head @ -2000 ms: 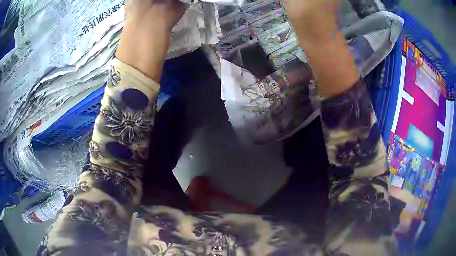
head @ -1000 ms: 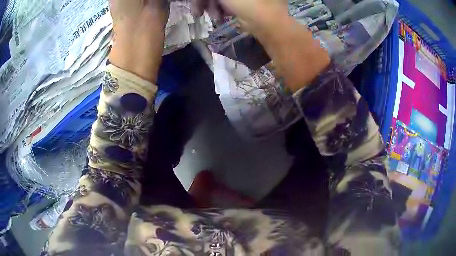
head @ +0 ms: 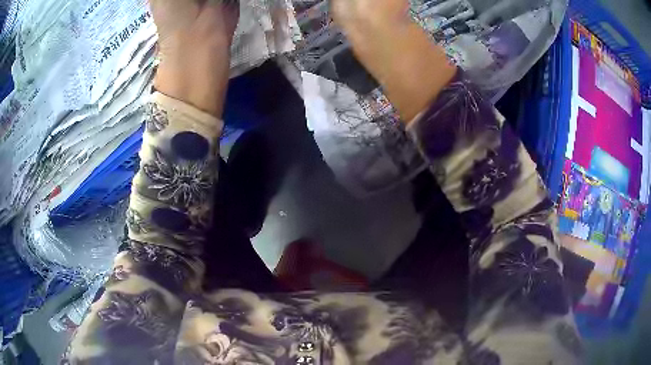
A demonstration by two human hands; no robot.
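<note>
A thick stack of newspaper sheets [head: 78, 93] with ragged edges lies at the left and front. My left hand [head: 193, 14] is over the stack at the top edge; its fingers are cut off by the picture's edge. My right hand [head: 367, 11] is at the top edge near the middle, its fingers also out of the picture. What either hand holds cannot be seen. Crumpled newspaper [head: 357, 142] hangs towards the knees under my right forearm, with dark pieces among the paper near the top.
A blue crate [head: 546, 164] at the right holds a magenta, yellow and purple printed sheet [head: 607, 107]. A blue crate [head: 107, 175] supports the stack. Shiny clear strands [head: 78, 239] hang at the left. A red patch [head: 310, 264] shows between the legs.
My right hand has moved left, towards my left hand, then slightly apart from it again. My left hand has shifted slightly left. The white piece seen between the hands is out of view.
</note>
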